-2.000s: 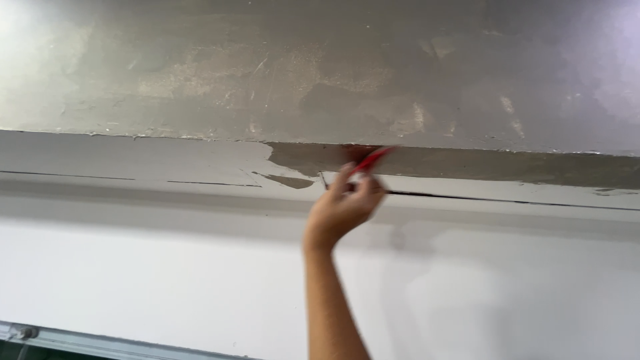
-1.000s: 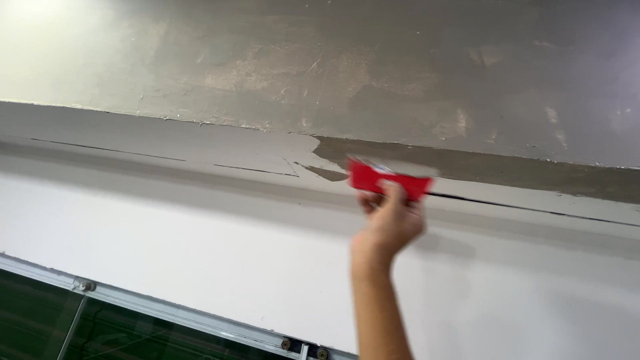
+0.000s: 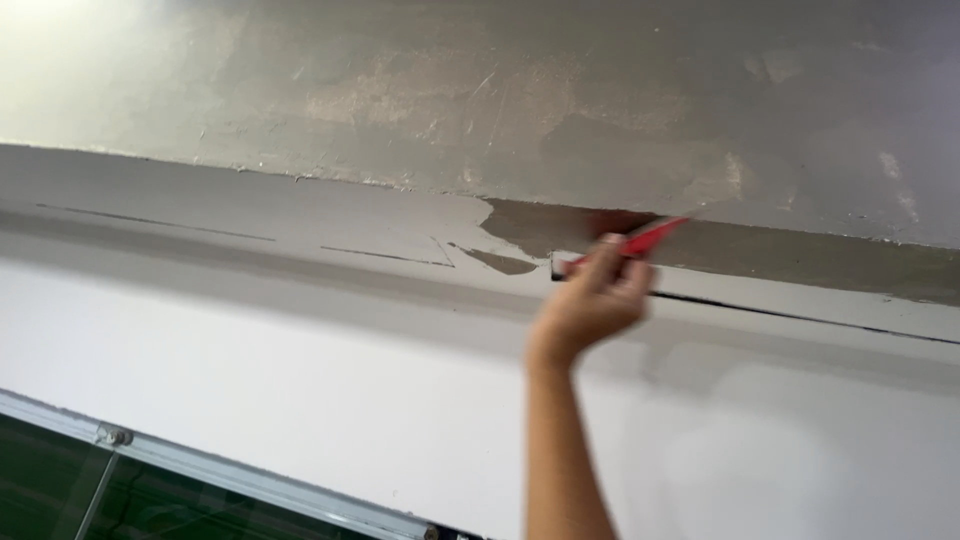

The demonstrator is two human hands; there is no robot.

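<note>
My right hand is raised right of the middle, its fingers shut on a red putty scraper. The scraper is blurred and tilted, with its upper right end at the lower edge of the grey-coated surface. Just behind it runs a darker grey strip, whose ragged left end borders white plaster. A small separate grey patch lies left of my hand. My left hand is not in view.
A long black line crosses the white band right of my hand, and thinner dark lines run at left. Below the white wall, a metal frame borders dark green panels at lower left.
The scraper showed its broad red face one second ago and is now turned to a narrow, slanted view. It remains in my right hand near the dark strip.
</note>
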